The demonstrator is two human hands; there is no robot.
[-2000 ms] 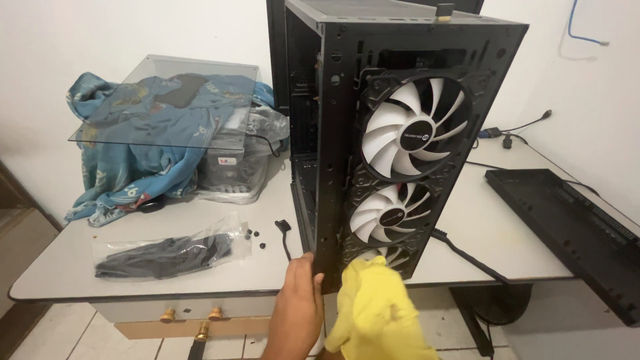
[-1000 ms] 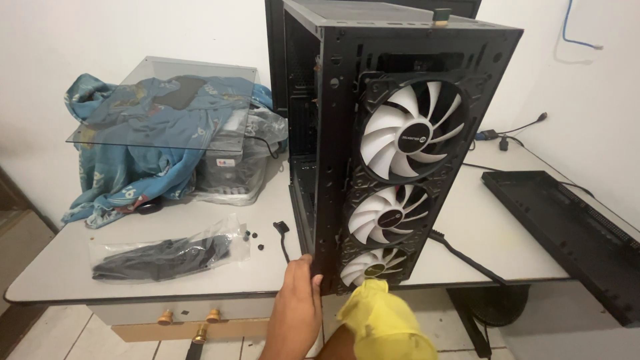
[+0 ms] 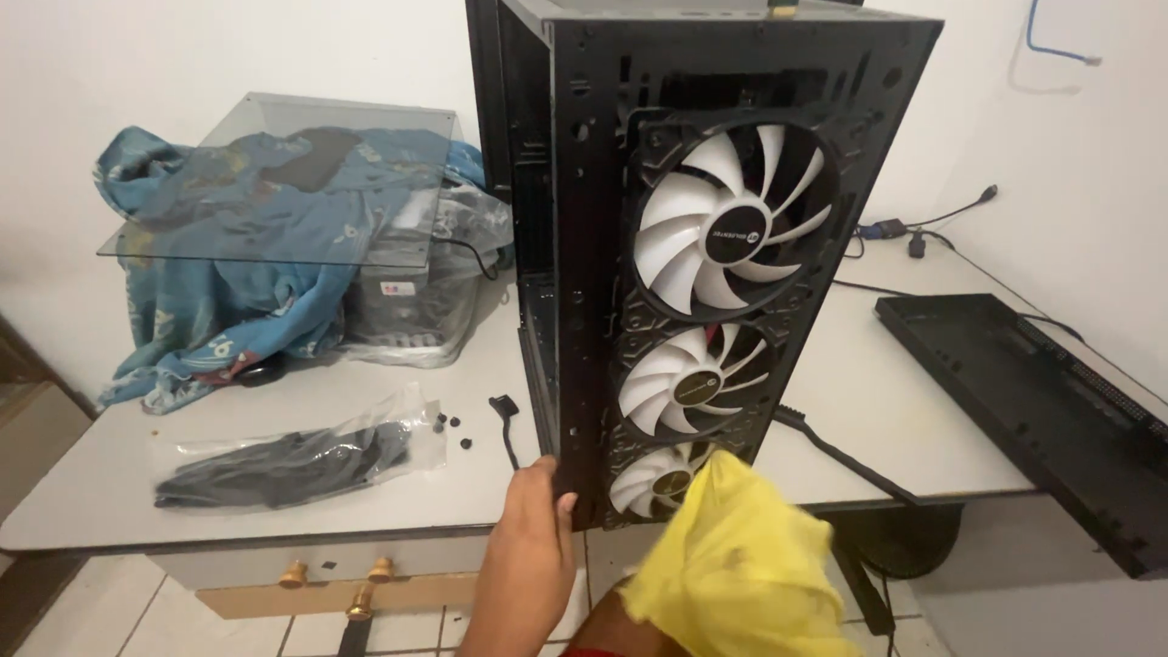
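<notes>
A black computer case (image 3: 584,274) stands upright on the desk, its front showing three fans with white blades. My left hand (image 3: 534,538) grips the lower left edge of the case. A yellow cloth (image 3: 744,557) covers my right hand (image 3: 730,493), whose fingers are hidden under it; the cloth touches the right side of the lowest fan (image 3: 652,484). Above it are the middle fan (image 3: 697,388) and the top fan (image 3: 737,230), both uncovered.
A black panel (image 3: 1022,411) overhangs the desk (image 3: 82,484) at right. A brush (image 3: 849,461) lies beside the case. Left are a clear plastic bag (image 3: 292,456), small black screws (image 3: 454,422), a cable connector (image 3: 502,406), and a glass panel (image 3: 274,182) over blue fabric (image 3: 228,301).
The yellow cloth has moved down from the lowest fan's upper part to its right side, uncovering more of that fan. My left hand stays at the case's edge.
</notes>
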